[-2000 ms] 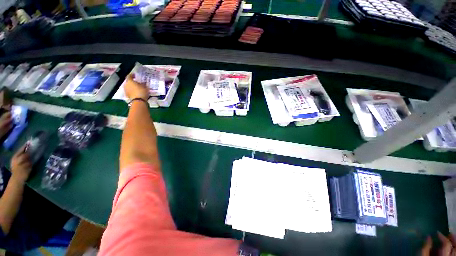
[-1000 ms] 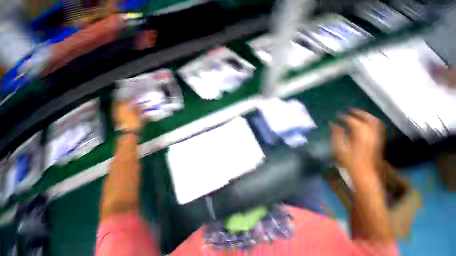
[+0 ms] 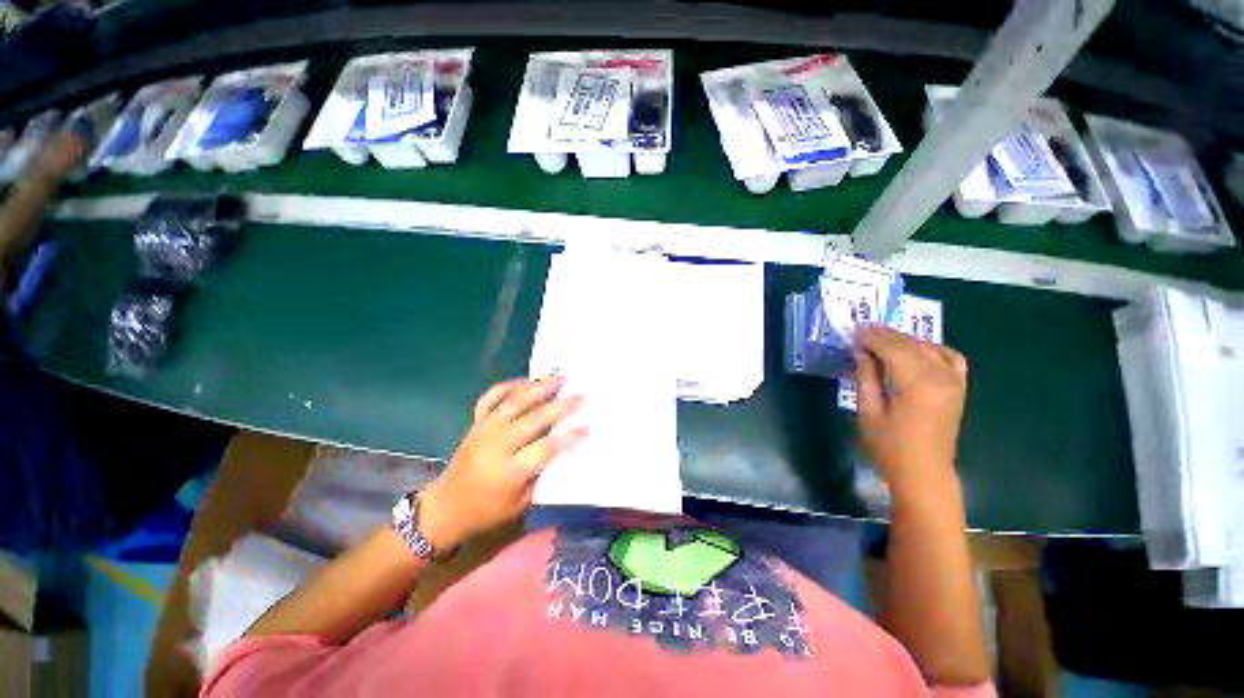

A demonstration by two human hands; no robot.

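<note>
My left hand (image 3: pixel 512 443) holds the left edge of a white leaflet (image 3: pixel 607 443), which lies partly over the white leaflet stack (image 3: pixel 719 327) and reaches down to the bench's front edge. My right hand (image 3: pixel 914 402) pinches a small printed card (image 3: pixel 860 297) at the blue-edged card pile (image 3: pixel 805 334). White trays stand in a row on the green belt. The tray straight ahead (image 3: pixel 594 116) and the tray right of it (image 3: pixel 798 123) each carry a printed card on top.
A pale slanting post (image 3: pixel 975 123) rises from the metal rail (image 3: pixel 396 216). Dark shiny bagged bundles (image 3: pixel 184 243) lie on the left. A tall white paper stack (image 3: pixel 1180 423) stands at the right. Another person's arm (image 3: pixel 34 191) reaches the belt at far left. An open carton (image 3: pixel 225 539) is below the bench.
My left hand has come back from a tray on the belt to the leaflets. My right hand has moved to the card pile and taken hold of a card. The view has turned.
</note>
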